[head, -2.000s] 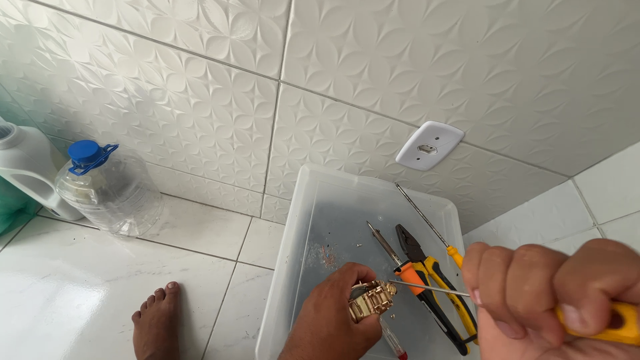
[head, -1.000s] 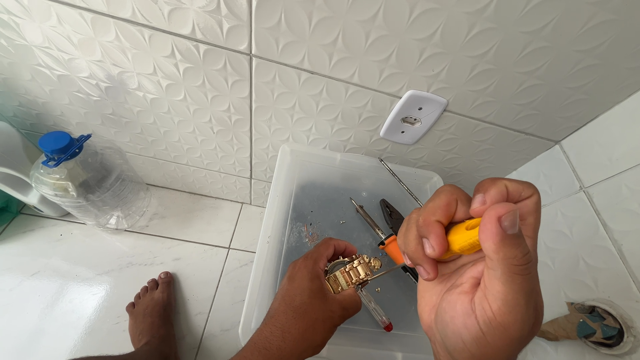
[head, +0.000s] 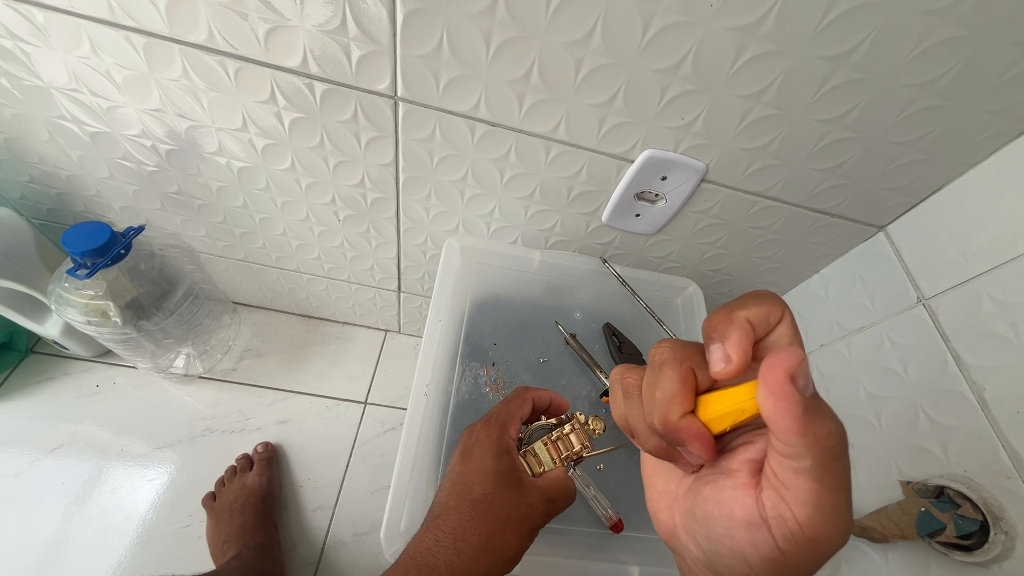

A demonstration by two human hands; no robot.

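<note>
My left hand (head: 508, 480) grips a gold-coloured metal wristwatch (head: 556, 446) by its case and link bracelet, above a translucent plastic bin lid or tray. My right hand (head: 736, 448) is closed around the yellow handle of a screwdriver (head: 726, 406); its thin shaft reaches left to the bracelet links, and the exact contact of the tip is hidden. Below the watch lies a clear-handled screwdriver with a red end (head: 594, 498). A soldering iron (head: 582, 356) and black-jawed pliers (head: 622, 346) lie behind my right hand, which covers their handles.
The translucent tray (head: 416, 416) holds small debris (head: 496, 380) and another long metal shaft (head: 638, 298). A wall socket (head: 654, 192) is above it. At left stand a large plastic bottle (head: 152, 308) and a white jug (head: 40, 304). A bare foot (head: 240, 508) and a floor drain opening (head: 960, 520) flank the tray.
My right hand has turned palm-up around the yellow handle and now covers more of the pliers and soldering iron. The watch stays in my left hand. The view has shifted somewhat.
</note>
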